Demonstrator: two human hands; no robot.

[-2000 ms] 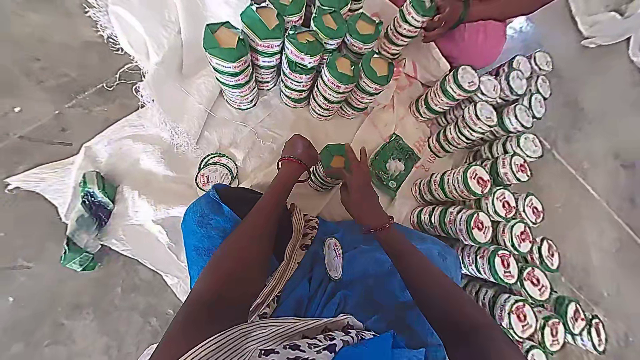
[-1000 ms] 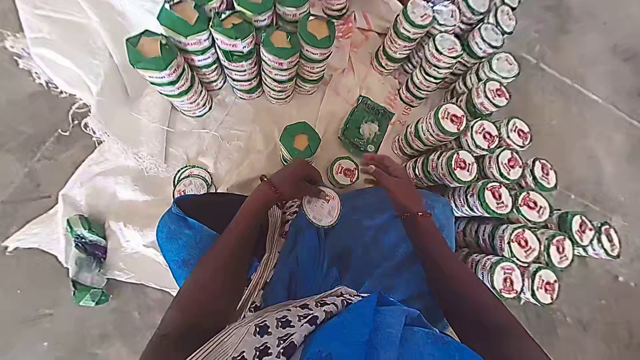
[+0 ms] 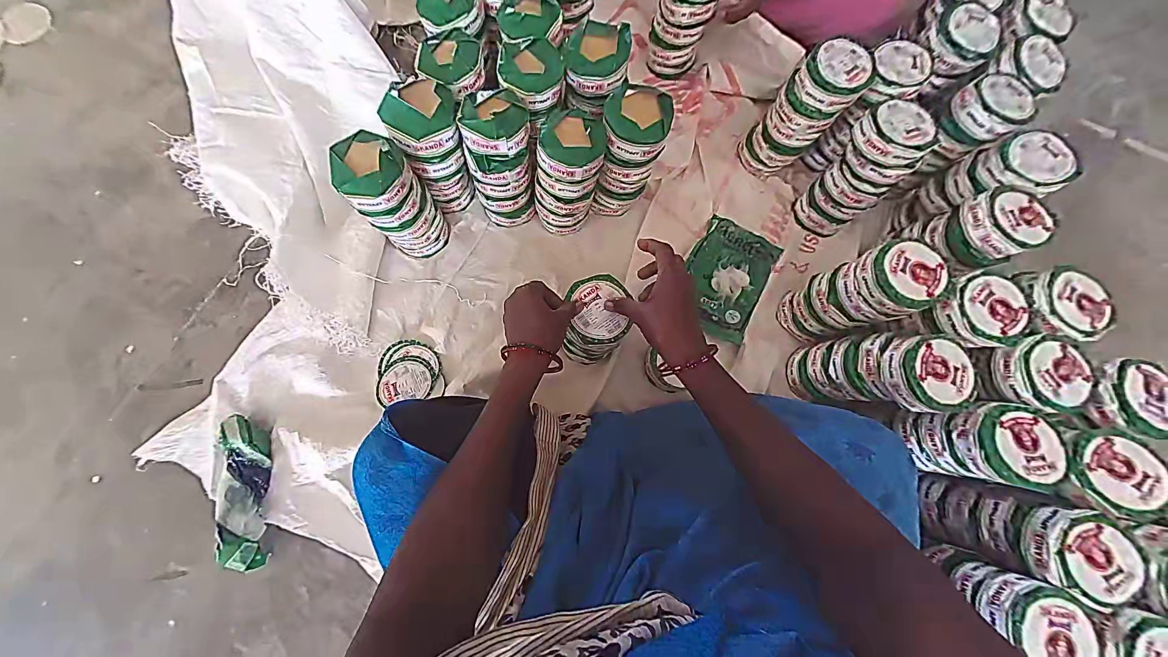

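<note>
A round printed label (image 3: 599, 310) lies on top of a short green-and-white stack (image 3: 591, 349) on the sheet in front of my lap. My left hand (image 3: 540, 319) holds the label's left edge between thumb and finger. The thumb of my right hand (image 3: 671, 301) touches its right edge, with the other fingers raised and spread. Partly hidden behind my right wrist is another round piece (image 3: 661, 370). A green printed packet (image 3: 733, 278) lies right of my right hand. More round labels (image 3: 408, 372) lie in a small pile to the left.
Several wrapped stacks (image 3: 571, 146) with green folded tops stand at the back. Many more stacks with round labels (image 3: 934, 372) fill the right side. A crumpled green wrapper (image 3: 243, 493) lies at the left on the white woven sheet (image 3: 301, 383). Part of another person in pink (image 3: 839, 16) shows at the top.
The round label that lay on my lap, then was in my left hand, is now on top of the short stack. My right hand has come to the label's right edge.
</note>
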